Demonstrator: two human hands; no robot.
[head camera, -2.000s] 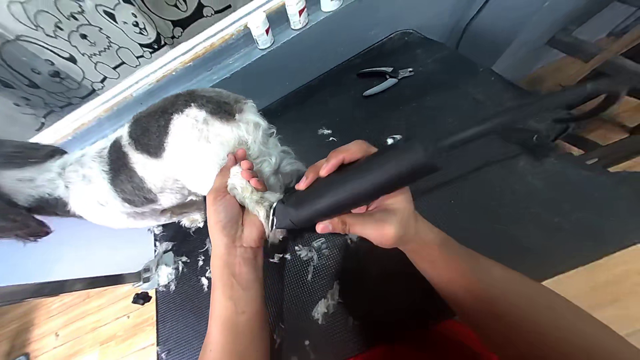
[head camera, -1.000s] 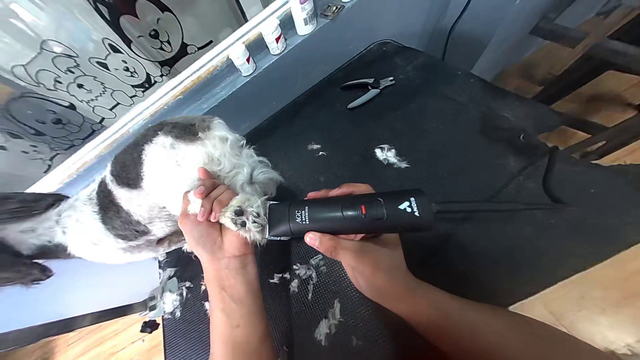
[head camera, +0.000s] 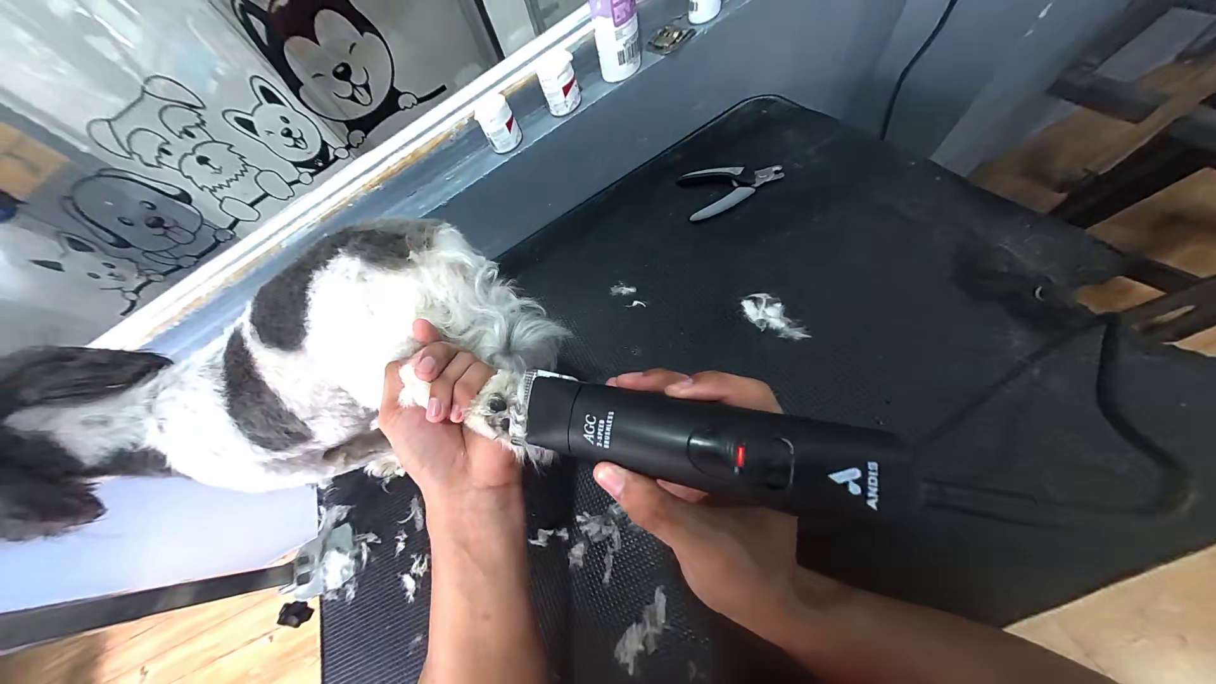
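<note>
A dog with a white coat and dark patches (head camera: 351, 332) stands on the black grooming table (head camera: 855, 247), its head toward the left edge. My left hand (head camera: 451, 418) is closed around one of its paws (head camera: 496, 407), pads facing the clipper. My right hand (head camera: 708, 465) grips a black Andis electric clipper (head camera: 684, 442) from below and behind, fingers on the far side and thumb on the near side. The clipper's blade lies against the fur of the paw. The cord runs off toward the right.
Nail clippers (head camera: 736, 188) lie near the table's far edge. Tufts of cut fur (head camera: 774, 316) are scattered about. Small white bottles (head camera: 499, 123) line the window ledge. A metal table clamp (head camera: 328, 562) sits at the lower left, and dark wooden furniture (head camera: 1130, 190) stands to the right.
Two seconds ago the clipper angled up to the right; now its branded face and red switch show, and it points down to the right. The paw's pads now face the blade. The view has shifted.
</note>
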